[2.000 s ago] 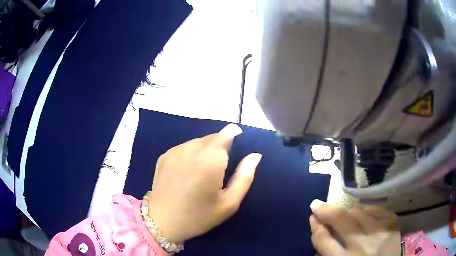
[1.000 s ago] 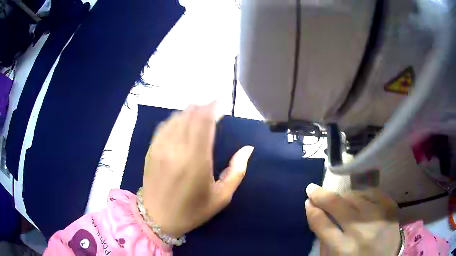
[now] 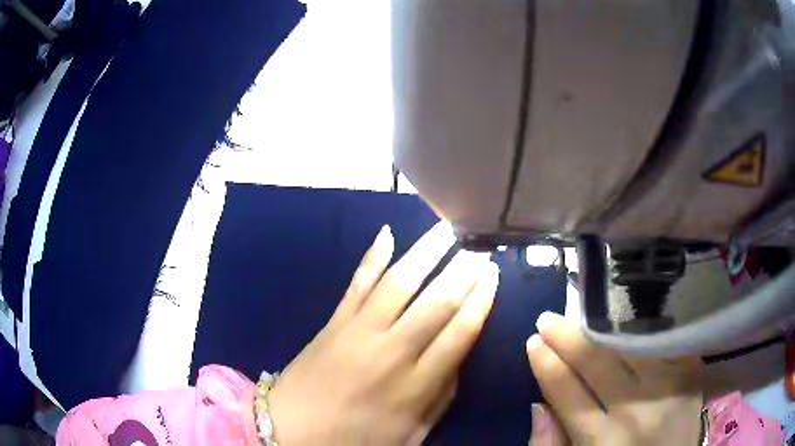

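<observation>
A navy cut panel (image 3: 279, 253) lies flat on the white table, its right part under the sewing machine head (image 3: 471, 113). My left hand (image 3: 392, 340) lies flat on the panel with fingers spread, fingertips close to the front of the head. My right hand (image 3: 610, 375) is at the panel's right edge, fingertips on or beside the edge, thumb partly seen low down. Whether it pinches the cloth cannot be told. The needle and the presser foot cannot be made out clearly under the head.
Long navy pieces (image 3: 131, 200) lie at the left with frayed edges and white table (image 3: 340, 104) between them and the panel. A curved pale guard (image 3: 697, 335) spans the right. Magenta bits (image 3: 741, 261) and an orange-red edge (image 3: 789, 370) show at far right.
My left hand has moved right, towards the machine head, and its fingers now lie spread on the panel. My right hand stays by the right edge. The whole view has shifted slightly.
</observation>
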